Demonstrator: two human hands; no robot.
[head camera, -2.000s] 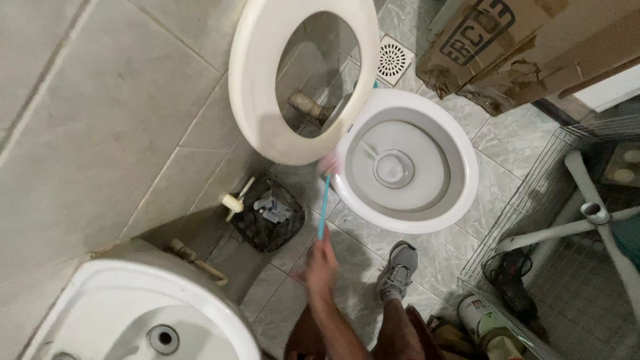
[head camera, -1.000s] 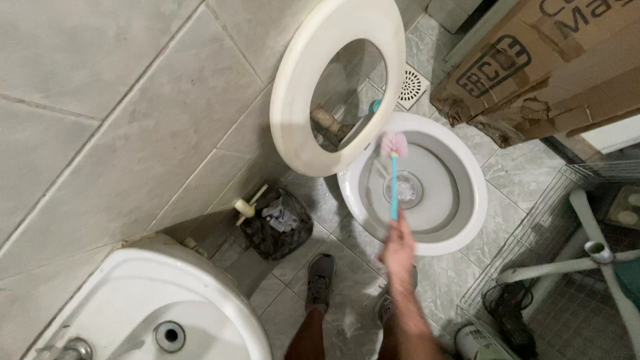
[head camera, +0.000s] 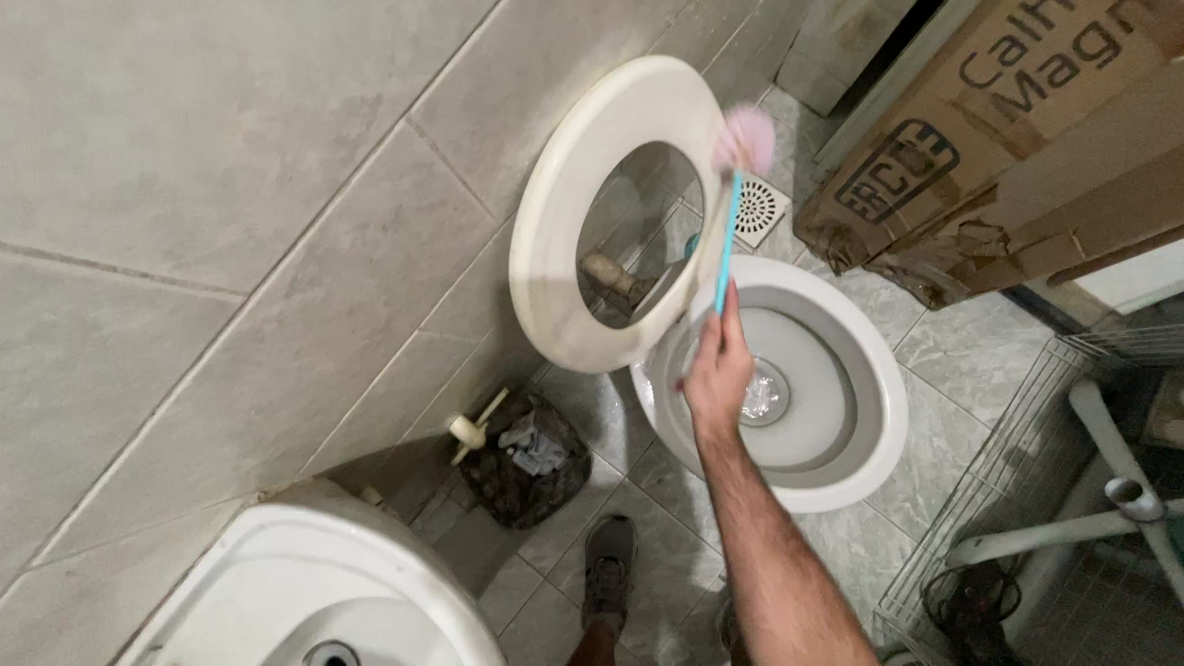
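Note:
My right hand (head camera: 720, 375) grips the blue handle of a toilet brush (head camera: 729, 240) and is stretched out over the left part of the toilet bowl (head camera: 888, 398). The brush's pink head (head camera: 746, 139), blurred, is raised beyond the bowl, beside the upper right edge of the toilet seat (head camera: 546, 231) and near the floor drain in the view. That cream seat stands lifted towards the tiled wall. Water shows at the bottom of the bowl. My left hand is out of view.
A white washbasin (head camera: 370, 555) juts in at the lower left. Beside the wall stands a black-lined bin (head camera: 573, 462) with paper. A square floor drain (head camera: 760, 211) lies behind the bowl. Large cardboard (head camera: 999, 185) leans at the upper right, above a wire rack (head camera: 962, 462).
The brush head was over the inside of the bowl a second ago and has moved up beyond it, beside the raised seat. My right hand has moved forward over the bowl.

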